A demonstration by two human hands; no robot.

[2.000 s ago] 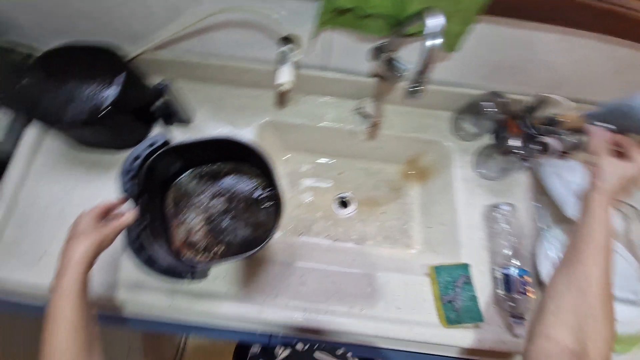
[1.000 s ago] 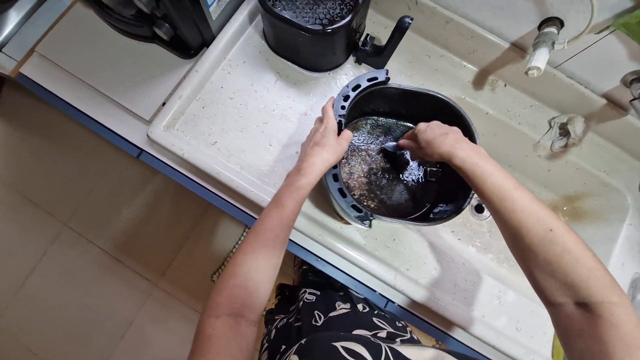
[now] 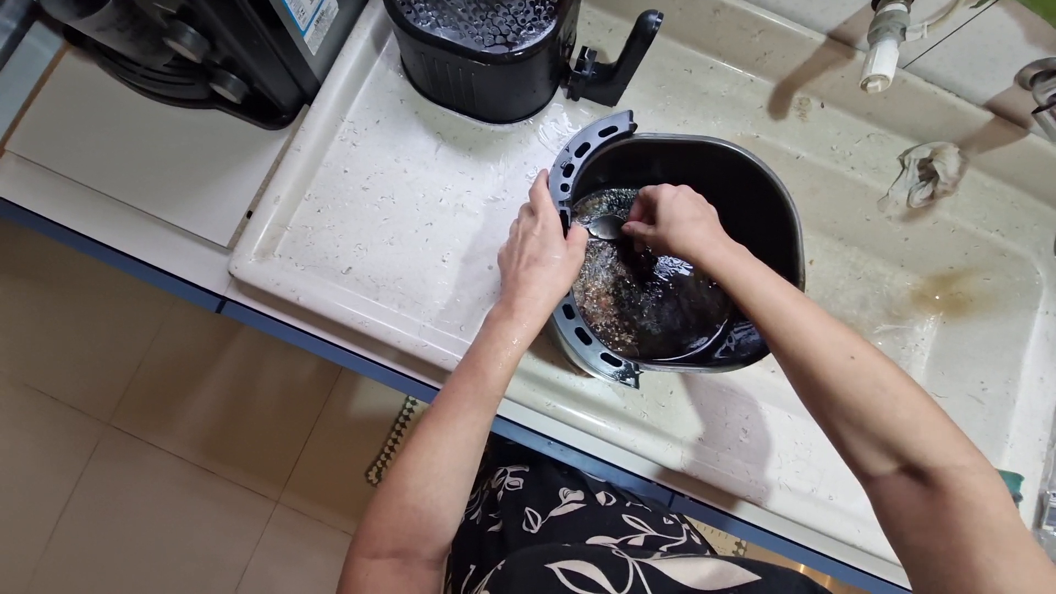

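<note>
A black air fryer drawer (image 3: pixel 763 190) with a grey slotted rim (image 3: pixel 584 334) rests over the left side of the sink, tilted, with dark liquid and brown and whitish residue inside. My left hand (image 3: pixel 540 247) grips the slotted rim. Within the drawer, my right hand (image 3: pixel 676 221) is shut on a metal spoon (image 3: pixel 606 228), whose bowl points left against the residue; the spoon's handle is hidden by the fingers. Behind stands a black air fryer basket (image 3: pixel 483 82) with bubbly liquid in it and a black handle (image 3: pixel 623 62) at its right.
A black appliance (image 3: pixel 247 58) stands on the counter at the upper left. A white-tipped tap (image 3: pixel 883 58) projects from the wall. A crumpled whitish cloth or bag (image 3: pixel 928 173) lies on the far side of the sink basin (image 3: pixel 874 330). The blue counter edge (image 3: pixel 330 351) runs before me.
My right hand has come from the dishes at the right into the drawer, where it holds a spoon. The view has swung left. My left hand remains at the drawer's rim.
</note>
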